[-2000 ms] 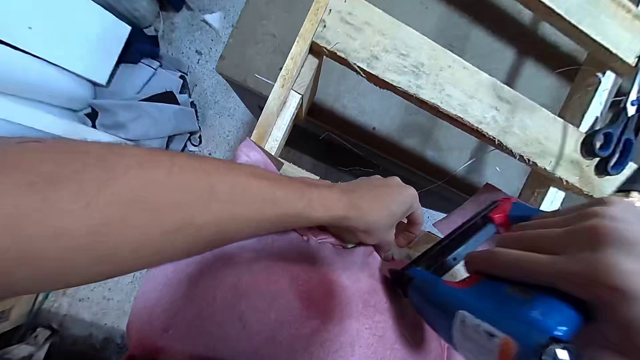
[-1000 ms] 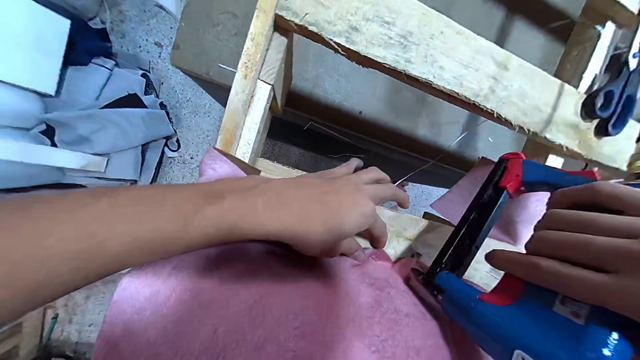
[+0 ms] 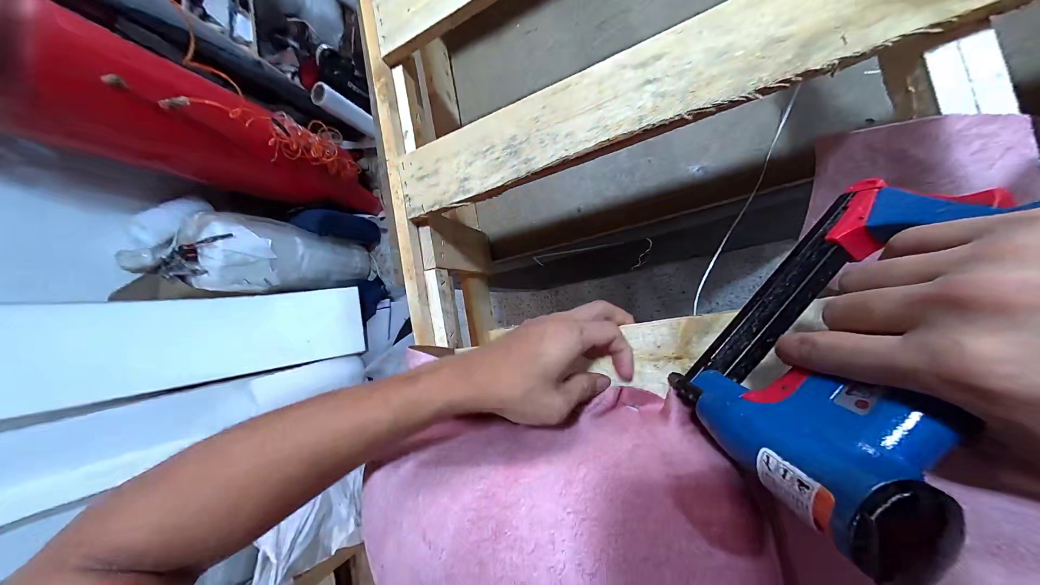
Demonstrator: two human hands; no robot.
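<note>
Pink upholstery fabric (image 3: 561, 504) covers a rounded pad, and its gathered edge lies against a wooden rail (image 3: 674, 341) of a frame. My left hand (image 3: 552, 361) rests on that edge, thumb and fingers at the folds, seeming to pinch the fabric; its hold is partly hidden. My right hand (image 3: 951, 309) grips a blue and red pneumatic staple gun (image 3: 821, 439) with a black magazine. The gun's nose touches or nearly touches the fabric edge, just right of my left hand.
Wooden slats (image 3: 650, 114) of the frame cross the top. A loose white strand (image 3: 743, 207) hangs between them. At left are white foam boards (image 3: 179, 349), a plastic-wrapped bundle (image 3: 276, 252), a red roll (image 3: 195, 122) and an orange coiled hose (image 3: 309, 146). More pink fabric (image 3: 926, 154) lies at right.
The view has swung widely, bringing the red roll and orange hose into sight. The staple gun's nose has come closer to the gathered edge than one second ago. Both hands remain at the fabric and gun.
</note>
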